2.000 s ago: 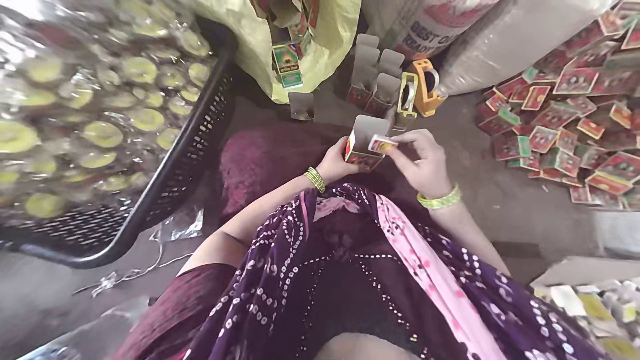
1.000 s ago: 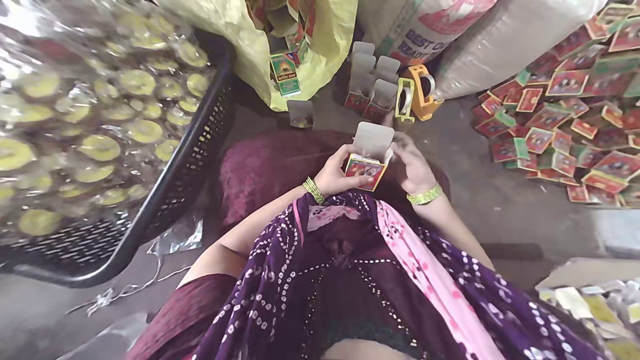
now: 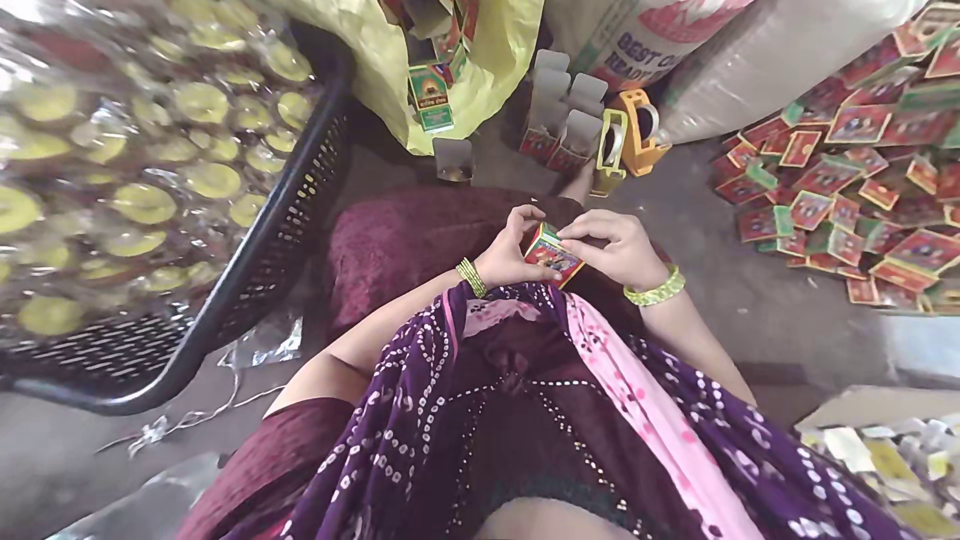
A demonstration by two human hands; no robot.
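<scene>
My left hand (image 3: 512,253) is closed around a small printed cardboard box (image 3: 553,259), held tilted over my lap. The thumb and fingertips of my right hand (image 3: 611,244) pinch the upper edge of the same box, whose top looks folded down. Beyond my lap stand several small boxes with raised grey flaps (image 3: 574,135). Beside them are a yellow tape dispenser (image 3: 611,150) and an orange tape dispenser (image 3: 641,131). A single small box with a grey flap (image 3: 454,160) stands to the left of that group.
At left is a black plastic basket (image 3: 259,277) of clear-wrapped packets with yellow discs. A yellow bag (image 3: 499,75) holds more boxes ahead. White sacks (image 3: 720,82) stand behind the dispensers. Red and green boxes (image 3: 859,187) lie heaped at right, above an open container (image 3: 832,412) of small pieces.
Two seconds ago my right hand held a small printed piece at the box's opening; that piece is now out of sight. The box's raised grey flap has been folded down.
</scene>
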